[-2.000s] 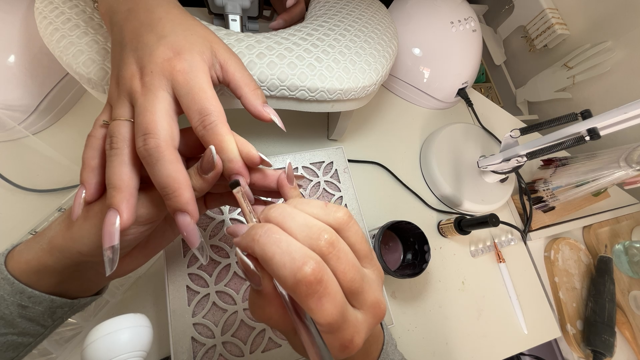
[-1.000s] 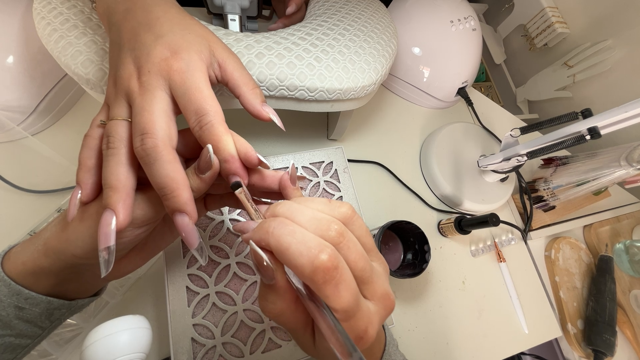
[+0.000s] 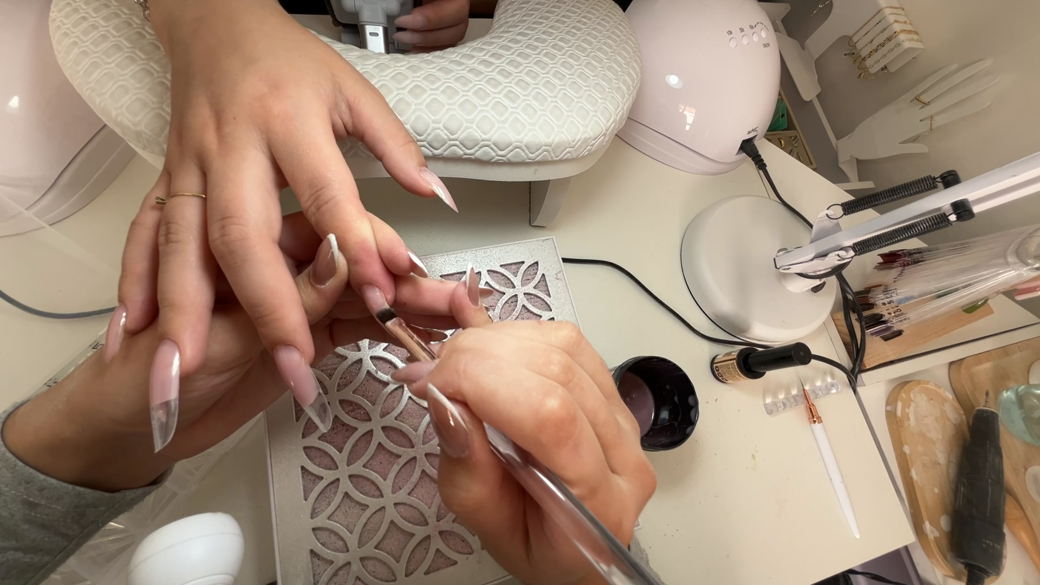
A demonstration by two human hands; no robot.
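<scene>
My right hand (image 3: 544,431) pinches a clear-handled nail brush (image 3: 561,496). The dark tip of the brush touches the index fingernail (image 3: 374,299) of another person's hand (image 3: 252,138). That hand lies palm down with fingers spread and wears a thin ring; some of its long nails have clear tips. From below, my left hand (image 3: 227,366) holds its index finger between thumb and fingers. Below the hands is a dust collector's patterned metal grille (image 3: 366,487). An open black jar (image 3: 656,402) of pinkish gel stands right of my right hand.
A white quilted armrest (image 3: 520,89) spans the back, beside a pink nail lamp (image 3: 699,73). At right are a lamp base (image 3: 751,268), a nail polish bottle (image 3: 760,362), a thin white brush (image 3: 830,471) and a black nail drill handpiece (image 3: 977,496). A black cable (image 3: 642,286) crosses the table.
My right hand and the brush handle have shifted slightly, with the brush tip still at the same fingernail. The other person's hand stays in nearly the same place.
</scene>
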